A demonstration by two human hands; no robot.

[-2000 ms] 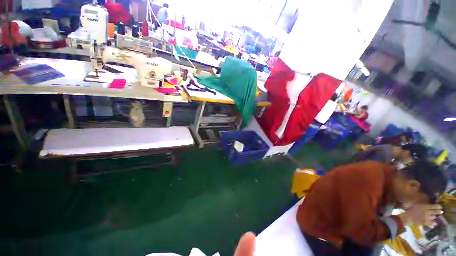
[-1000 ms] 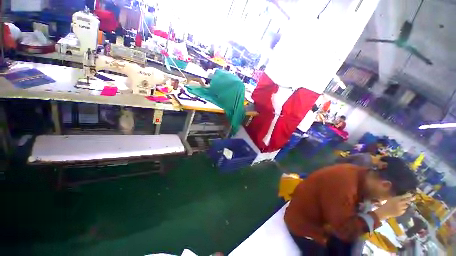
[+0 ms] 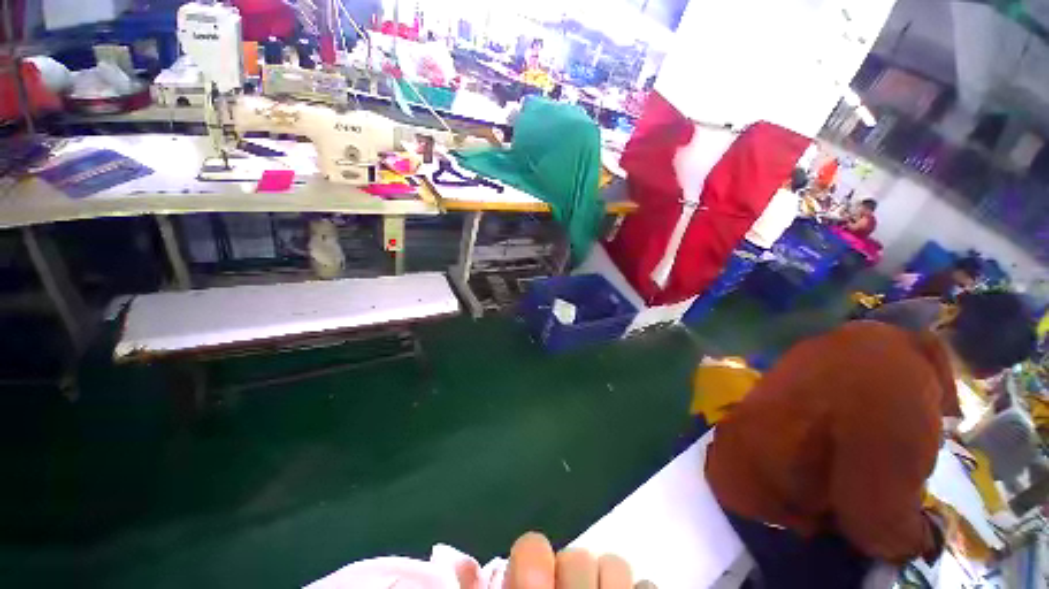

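The curled fingers of one of my hands (image 3: 569,566) show at the bottom edge, cut off by it; I cannot tell which hand this is or whether it holds anything. Pale pinkish-white cloth (image 3: 385,572) lies just left of the fingers, also cut off. My other hand cannot be made out. A white bench surface (image 3: 656,518) lies beyond the fingers to the right. Mustard-yellow cloth (image 3: 722,389) hangs at its far end.
A person in a rust-brown top (image 3: 834,426) bends over work at right. Across the green floor (image 3: 460,449) stand a white bench (image 3: 288,313), a sewing machine (image 3: 351,144) on a table, green cloth (image 3: 558,150), a blue crate (image 3: 581,313) and red cloth (image 3: 736,201).
The view swung right, then back left. The fingers, barely visible a second ago, now show more fully at the bottom. The person in brown has lowered their raised hands and bent further down.
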